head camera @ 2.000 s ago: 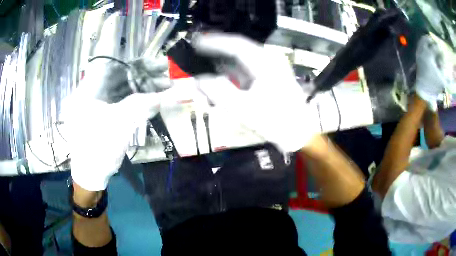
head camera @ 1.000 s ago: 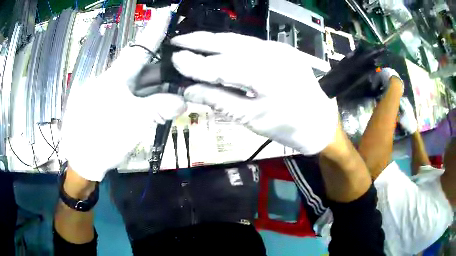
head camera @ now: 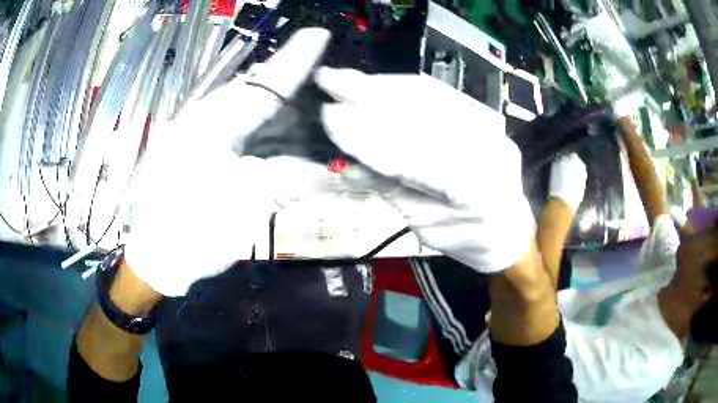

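My left hand (head camera: 201, 189), in a white glove with a dark band at the wrist, holds a black plastic part (head camera: 291, 130) over the bench. My right hand (head camera: 433, 161), also gloved, is at the part's right side with its fingers against or just over it. The fingers hide much of the part. A thin black wire loops over the left glove. A dark cord runs below the right hand; whether that hand holds a tool is hidden and blurred.
Long metal strips (head camera: 71, 86) lie at the left with thin wires. A dark heap of parts (head camera: 378, 39) is beyond my hands, beside a grey-white feeder box (head camera: 464, 59). A coworker (head camera: 622, 330) reaches in at the right. A red stool (head camera: 401, 323) stands below the bench.
The view has shifted. Both hands remain together at the black part, and the right hand has come over it. The coworker's near gloved hand has moved lower.
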